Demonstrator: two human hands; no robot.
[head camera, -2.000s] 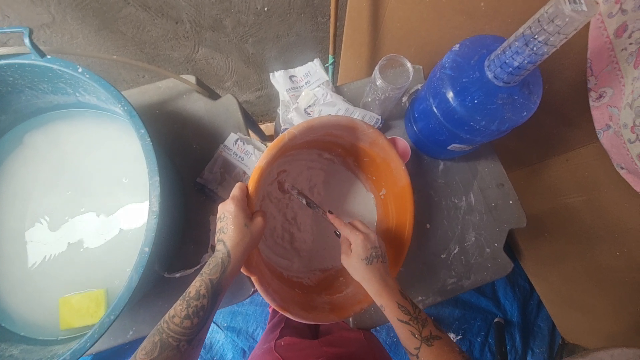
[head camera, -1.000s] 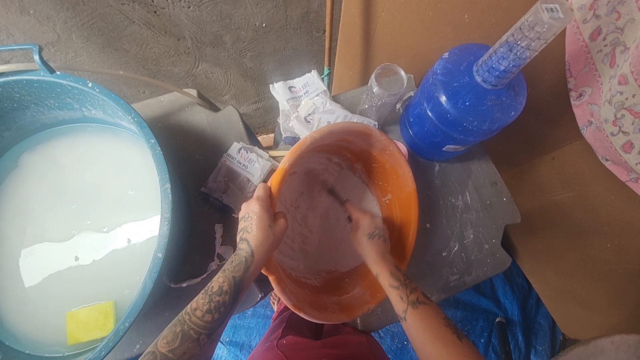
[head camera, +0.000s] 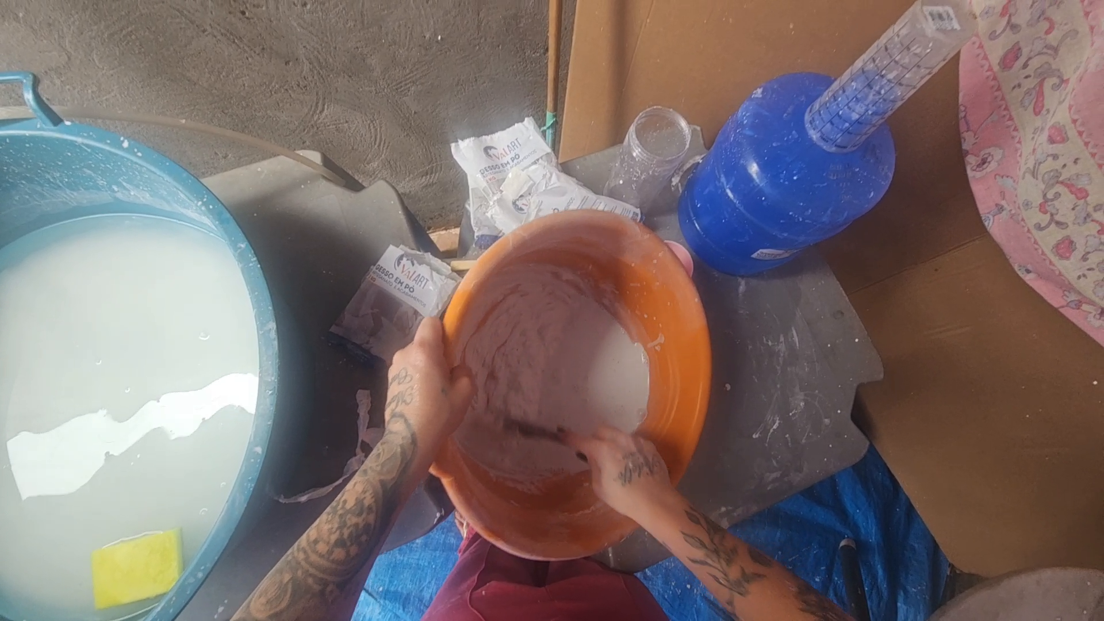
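An orange plastic basin (head camera: 681, 345) stands tilted before me, with a whitish, lumpy plaster mix (head camera: 535, 362) inside. My left hand (head camera: 427, 388) grips its left rim, thumb over the edge. In my right hand (head camera: 625, 470) is a dark, slim stirring tool (head camera: 535, 429), blurred, its far end in the mix near the basin's lower left; what kind of tool it is I cannot tell. Torn plaster powder bags (head camera: 509, 172) lie behind the basin, and another opened bag (head camera: 401, 289) lies close to my left hand.
At left stands a large blue tub (head camera: 263, 345) of cloudy water with a yellow sponge (head camera: 138, 569). Behind are a clear plastic cup (head camera: 660, 138) and a blue water jug (head camera: 776, 190) with a clear, marked cylinder (head camera: 888, 78) on it. The grey tabletop (head camera: 776, 397) bears white smears.
My right hand and the stirring tool have moved toward me, to the lower part of the basin. My left hand stays on the rim.
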